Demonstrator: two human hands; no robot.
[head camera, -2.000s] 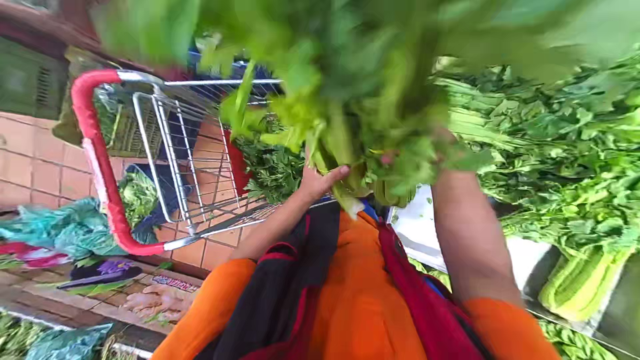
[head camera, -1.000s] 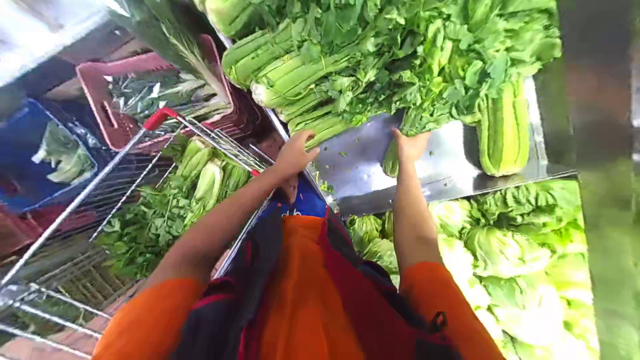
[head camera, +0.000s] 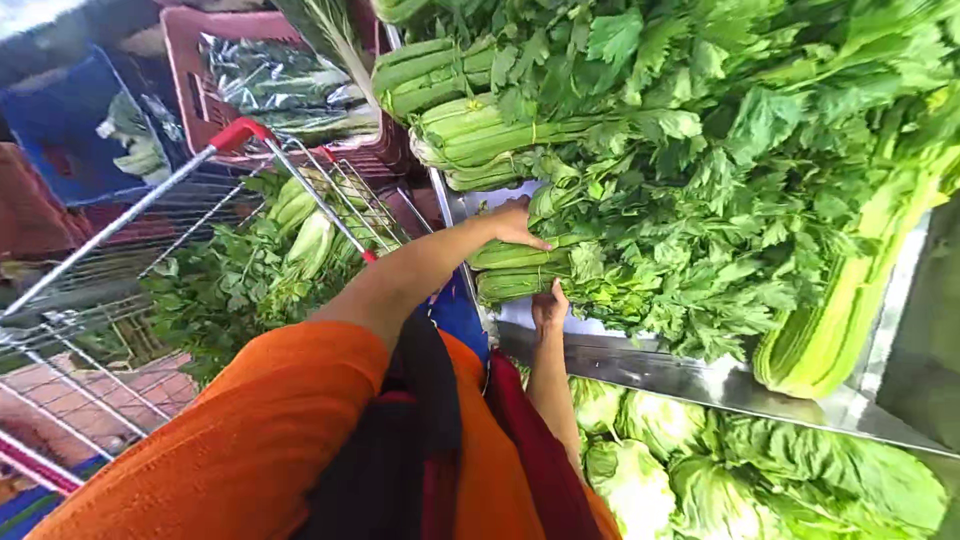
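Two celery bunches (head camera: 517, 257) lie side by side on the metal shelf, their cut ends toward my body and their leaves pointing right. My left hand (head camera: 517, 223) rests over the upper bunch, thumb spread along its stalks; its fingers are partly hidden. At the near side of the lower bunch (head camera: 520, 283), my right hand (head camera: 551, 305) touches the stalks, its fingers partly under the leaves. Whether either hand grips firmly is not clear. More celery (head camera: 480, 131) is stacked just above, and a large pale bunch (head camera: 810, 345) lies at the right.
A wire shopping cart (head camera: 142, 199) with leafy celery (head camera: 247, 277) in it stands at the left. Behind it are a pink crate (head camera: 180, 82) of bagged greens and a blue crate (head camera: 60, 127). Lettuce heads (head camera: 637, 480) lie below the shelf's metal edge (head camera: 675, 375).
Two seconds ago my hands held celery up over the cart's side. One second ago they were apart at the shelf; now both are close together at the two bunches. The view has shifted.
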